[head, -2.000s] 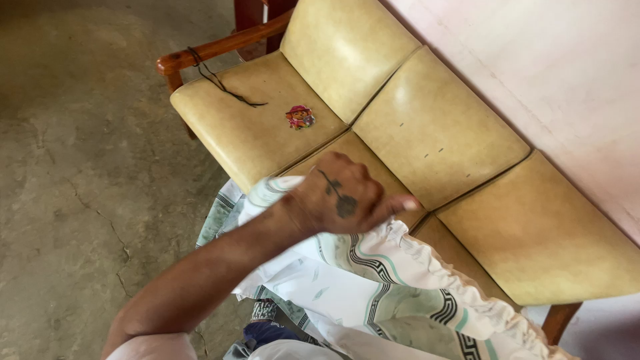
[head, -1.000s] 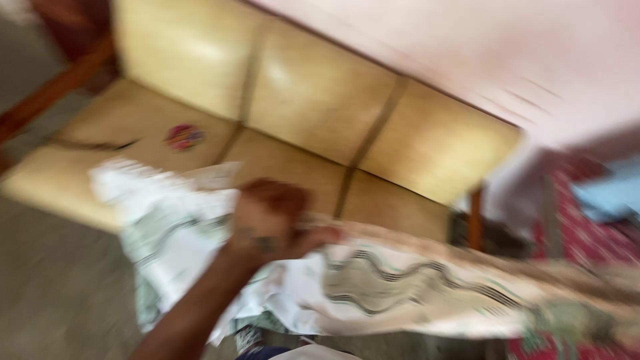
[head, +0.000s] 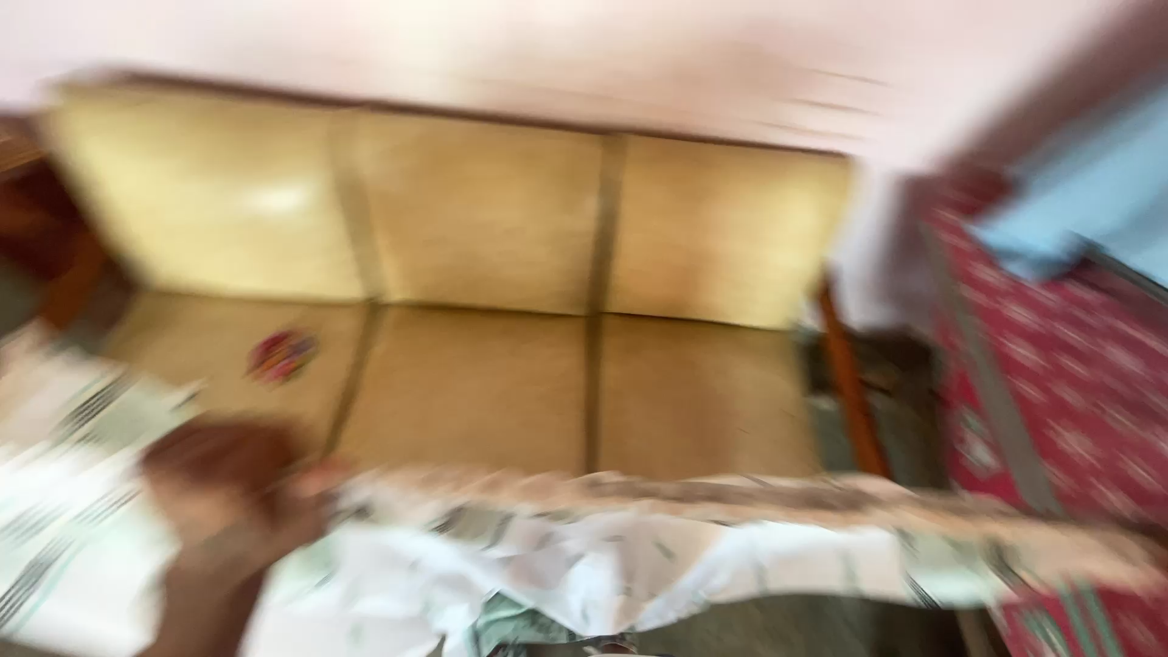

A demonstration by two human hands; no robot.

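My left hand (head: pixel 233 474), blurred by motion, is closed on the gathered edge of a white cloth (head: pixel 392 566) with green and black line patterns. From this fist the cloth's edge stretches across the lower part of the view to the right side, and more cloth spreads out at the lower left. My right hand is not in view. Behind the cloth stands a tan cushioned three-seat sofa (head: pixel 493 392). A small multicoloured item (head: pixel 281 355), too blurred to name, rests on its left seat.
The sofa's wooden armrest support (head: pixel 849 383) stands at its right end. Farther right is red patterned fabric (head: pixel 1068 392) with a light blue cloth (head: pixel 1095 182) above it. A pale pink wall (head: pixel 584 55) runs behind the sofa.
The view has swung far to the right, bringing in the red fabric. The cloth, bunched below my left hand two seconds ago, now stretches lengthwise to the right. My left hand still grips it.
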